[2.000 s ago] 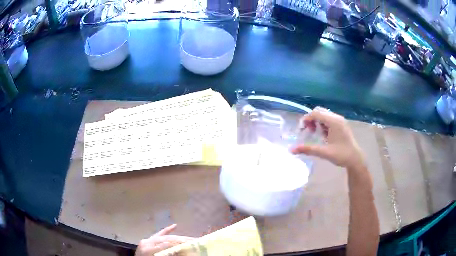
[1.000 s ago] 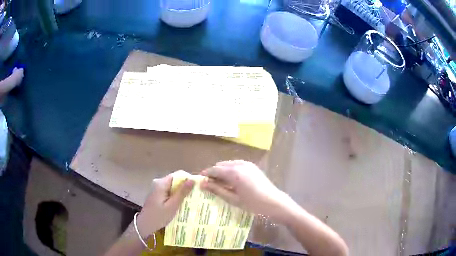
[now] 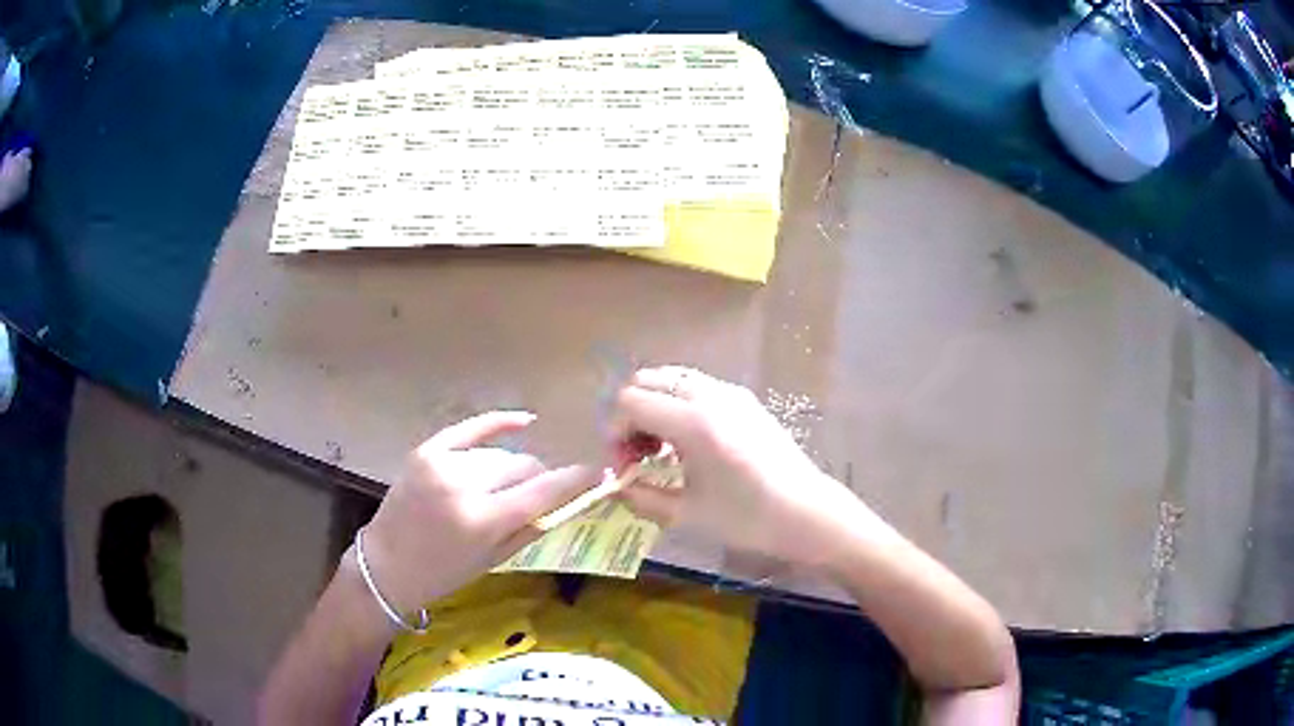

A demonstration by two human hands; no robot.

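A small yellowish label sheet (image 3: 589, 542) with rows of green print is at the front edge of the cardboard mat, folded or bent along its top. My left hand (image 3: 461, 496) holds its left side, with a white band on the wrist. My right hand (image 3: 695, 447) is at the sheet's upper right, fingers pinched together; whether a sticker is between them cannot be told. A stack of larger cream label sheets (image 3: 525, 156) lies on the mat beyond my hands, a plain yellow corner showing at its right.
Brown cardboard mat (image 3: 979, 411) on the dark green conveyor. Clear-and-white containers (image 3: 1100, 107) stand on the belt at upper right. A carton with a cut hole (image 3: 241, 567) is at lower left, a green crate (image 3: 1220, 681) at lower right. Another person's fingers (image 3: 14, 173) show at the left edge.
The container on the mat two seconds ago was released and is off the mat. Both hands came together at the small sheet, which is now bent. The view has tilted down.
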